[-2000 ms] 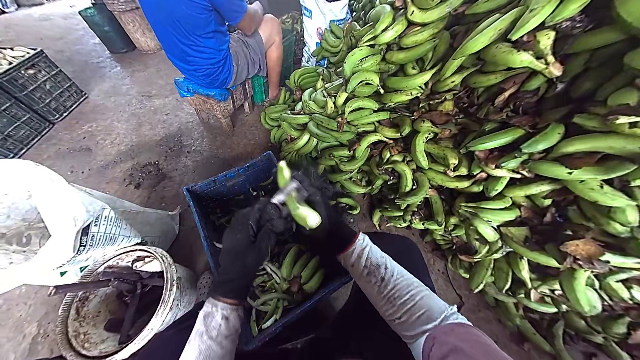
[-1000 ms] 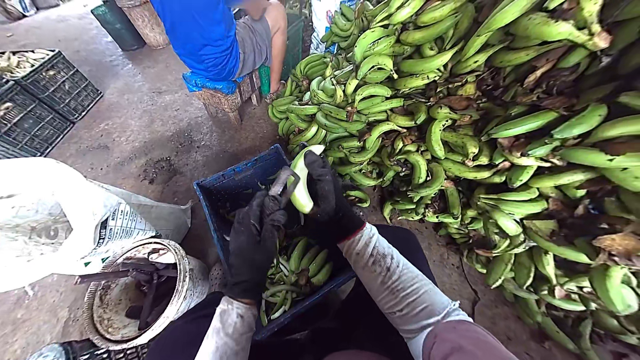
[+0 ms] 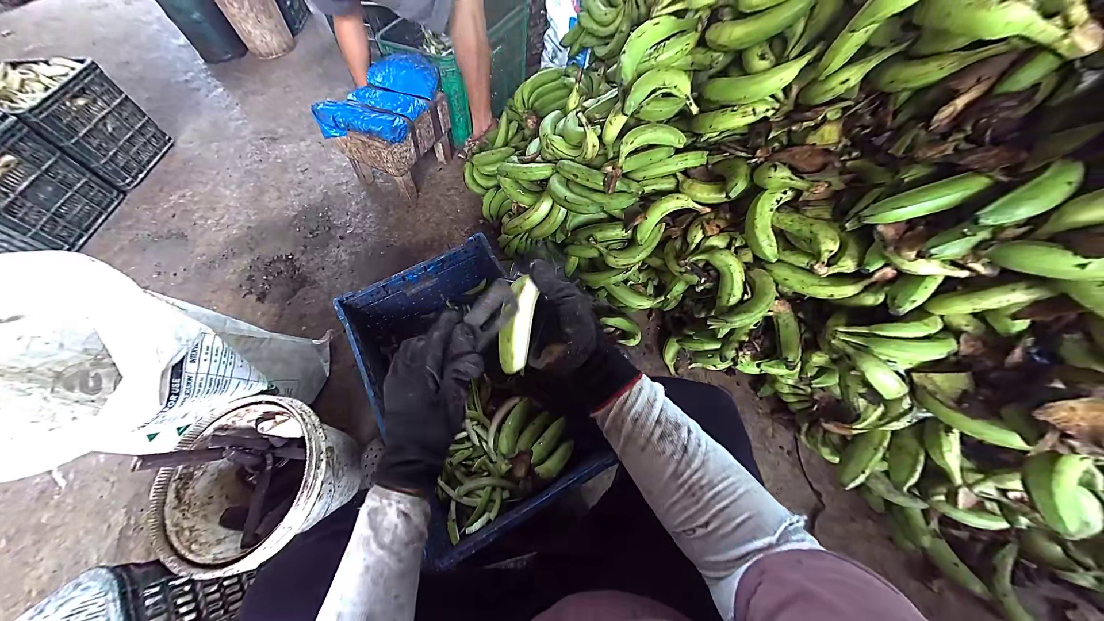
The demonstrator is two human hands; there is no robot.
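Observation:
Both my hands wear black gloves and are raised over a blue plastic crate [image 3: 535, 509]. My right hand [image 3: 573, 332] grips a partly peeled green plantain [image 3: 518, 326], its pale flesh showing. My left hand [image 3: 431, 388] is closed on a peeling tool [image 3: 490, 310], blurred, whose end is against or close beside the plantain; its exact form cannot be told. Below them in the crate lie green peel strips [image 3: 474, 483] and a small bunch of unpeeled green plantains [image 3: 535, 438].
A large heap of green plantains [image 3: 759, 224] spreads along the right. At left are a white sack [image 3: 112, 362], a dirty bucket [image 3: 332, 466] holding dark pieces, and black crates [image 3: 112, 129] of pale peeled plantains. A low stool [image 3: 388, 151] with blue wrapping stands ahead, near a person's legs [image 3: 472, 65].
The person in blue, seated on the stool before, is now up off it and bending behind it. More pale flesh shows on the plantain in my right hand than two seconds ago.

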